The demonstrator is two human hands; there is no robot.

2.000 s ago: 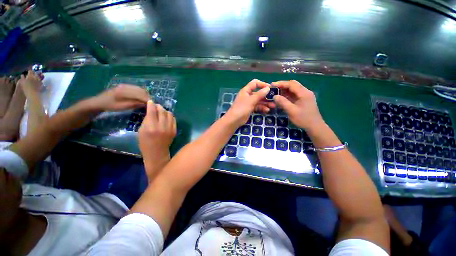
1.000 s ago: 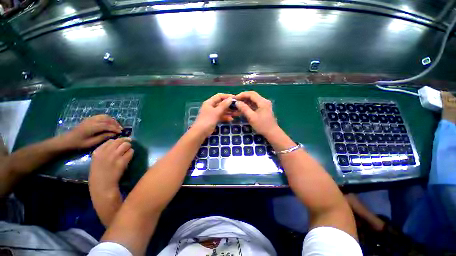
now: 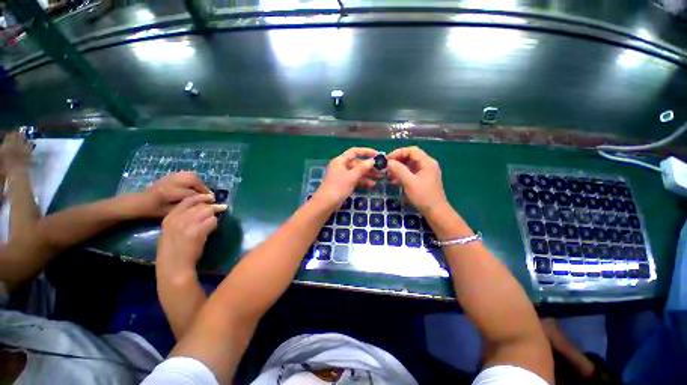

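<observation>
A small black part point(image 3: 380, 162) is held between the fingertips of both my hands, above the far part of the tray in front of me. My left hand point(image 3: 348, 177) grips its left side. My right hand point(image 3: 419, 179) grips its right side, with a bracelet on that wrist. The clear plastic blister tray point(image 3: 361, 263) lies under my hands. Black square parts point(image 3: 377, 219) fill its middle rows. Some pockets at its far left and near edge hold no part. My hands hide part of the far rows.
A full blister tray point(image 3: 595, 292) lies at right, a white adapter with cable point(image 3: 676, 174) beyond it. At left, another person's hands point(image 3: 184, 210) work over a tray point(image 3: 143, 162). A white sheet point(image 3: 56, 169) lies far left. Small units point(image 3: 337, 97) sit spaced on the conveyor point(image 3: 407, 71).
The view has swung left and then partly back right. Both my hands still hold a small black part, now with its dark face more visible. The neighbour's hands have come together low over their tray.
</observation>
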